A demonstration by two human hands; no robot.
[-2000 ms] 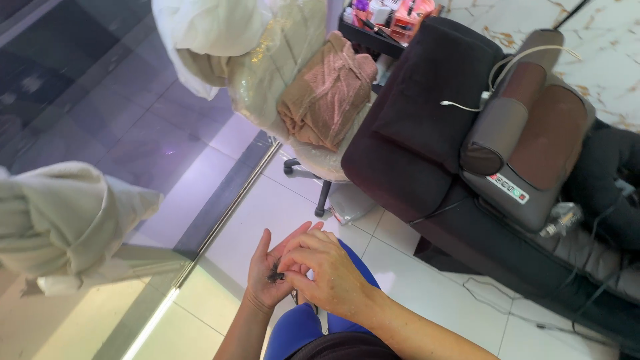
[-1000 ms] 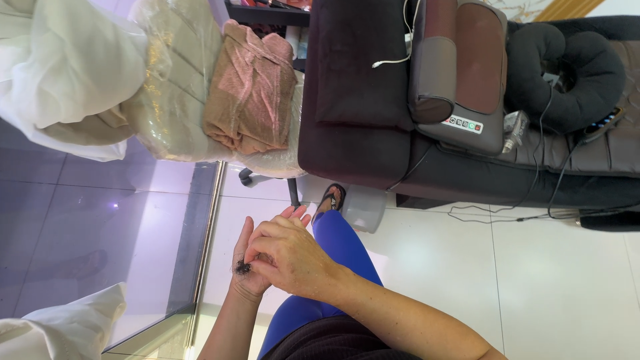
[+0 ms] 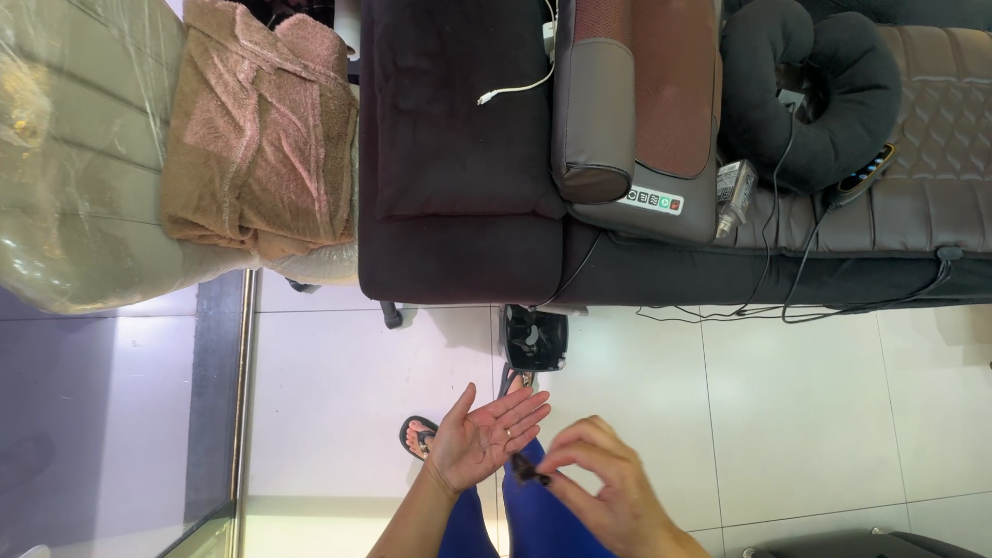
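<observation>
My left hand is palm up with its fingers spread, a ring on one finger, and a few thin dark strands seem to lie on the palm. Just right of it, my right hand pinches a small dark clump, which looks like hair, between thumb and forefinger. The clump hangs close beside the left palm, over my blue-clad legs. A small black bin stands on the floor beyond my left fingertips, with some bits inside it.
A dark couch bears a massage cushion, a round black neck pillow, a small box and a white cable. Thin black cords trail onto the tiled floor. At left, a folded brown towel lies on a plastic-wrapped chair.
My right hand has moved off the left palm, lifting the dark clump from it. The left palm is now uncovered. The view has shifted, and the bin's inside shows.
</observation>
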